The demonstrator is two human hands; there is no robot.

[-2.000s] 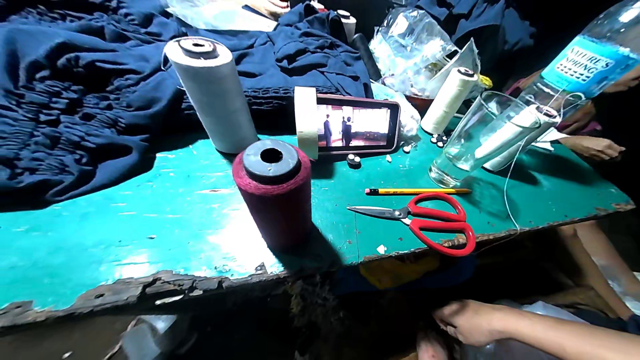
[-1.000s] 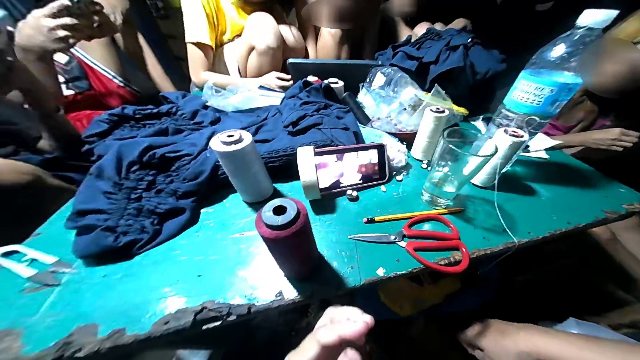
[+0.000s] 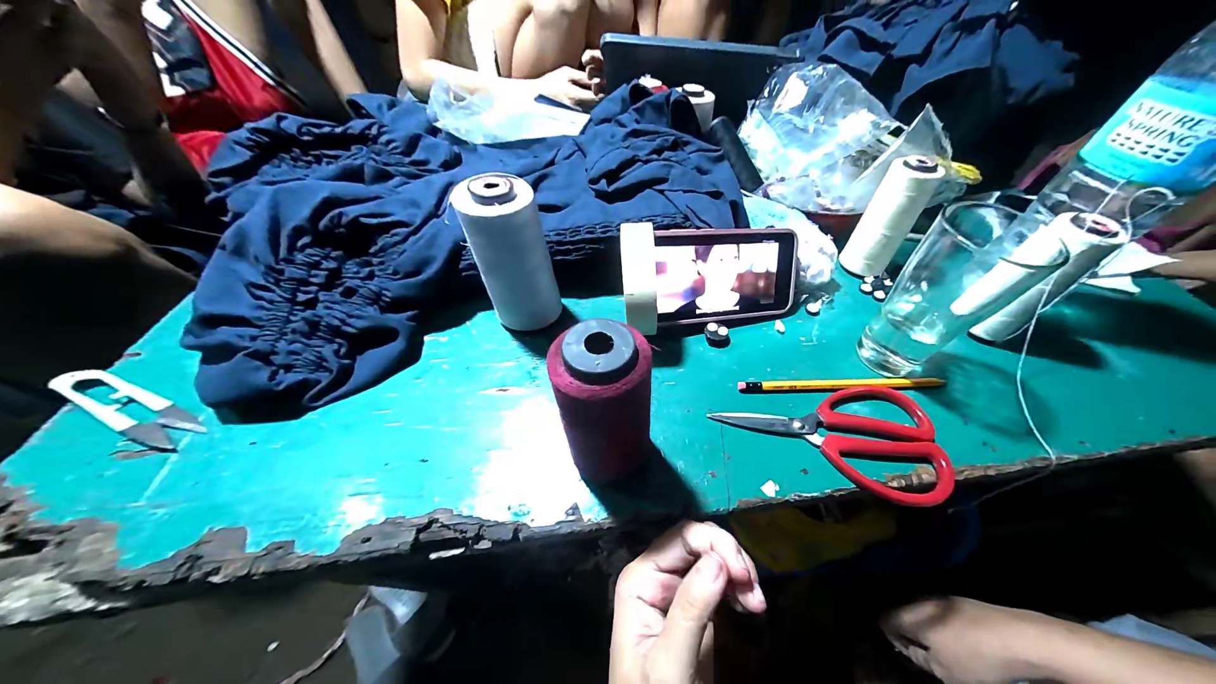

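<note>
My left hand (image 3: 689, 600) is below the front edge of the green table, its fingers curled and thumb tip against them; whether anything thin is pinched there cannot be seen. Farther right, my right hand (image 3: 917, 629) is low in shadow, its fingers mostly hidden. Just above my left hand, a cone of dark red thread (image 3: 608, 427) stands upright on the table. Red-handled scissors (image 3: 855, 437) lie with blades parted, pointing left, just below a yellow pencil (image 3: 836, 385). A white thread cone (image 3: 513, 256) stands beside gathered navy fabric (image 3: 313, 256).
White-handled thread snips (image 3: 123, 408) lie at the left. A phone (image 3: 727, 274) leans by a white roll, near small buttons (image 3: 717, 332). A glass (image 3: 912, 304), thread cones (image 3: 888, 217) and a water bottle (image 3: 1140, 142) stand at right. The table's front edge (image 3: 418, 537) is chipped. Other people sit behind.
The view has swung, bringing the snips and people behind the table into sight. My left hand has risen into view at the bottom middle; my right hand stays low at the right.
</note>
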